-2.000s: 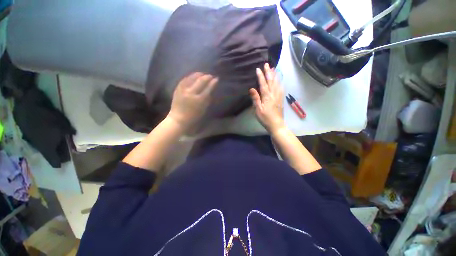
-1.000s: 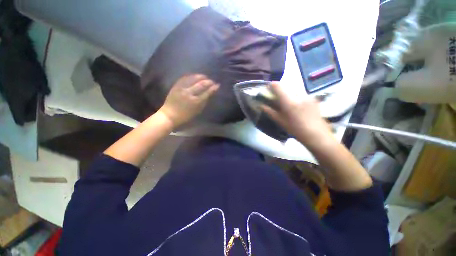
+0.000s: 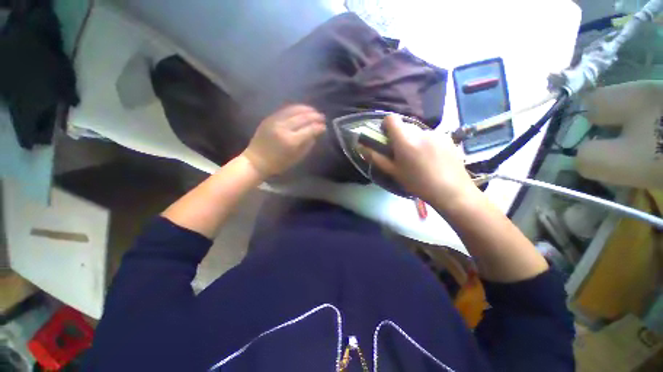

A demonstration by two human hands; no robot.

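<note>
A dark brown garment piece [image 3: 342,69] lies draped over the end of the grey padded board [image 3: 211,36], with a darker part [image 3: 193,105] spread to the left. My right hand [image 3: 422,156] is closed round the handle of the steam iron [image 3: 349,138]. The iron's pointed tip faces left and lies over the cloth's near right part. My left hand [image 3: 287,139] lies on the garment, just left of the iron's tip, fingers slightly bent. Whether it pinches the cloth cannot be told.
The blue iron rest [image 3: 483,98] with red bars lies on the white table [image 3: 538,43] at right. The red snips [image 3: 422,208] show partly below the iron. A hose [image 3: 523,109] and pale cord [image 3: 581,196] run right. Dark cloth [image 3: 36,80] hangs at far left.
My right hand has left the garment and taken hold of the iron, bringing it from beside the rest onto the cloth. My left hand remains on the garment. The view has shifted.
</note>
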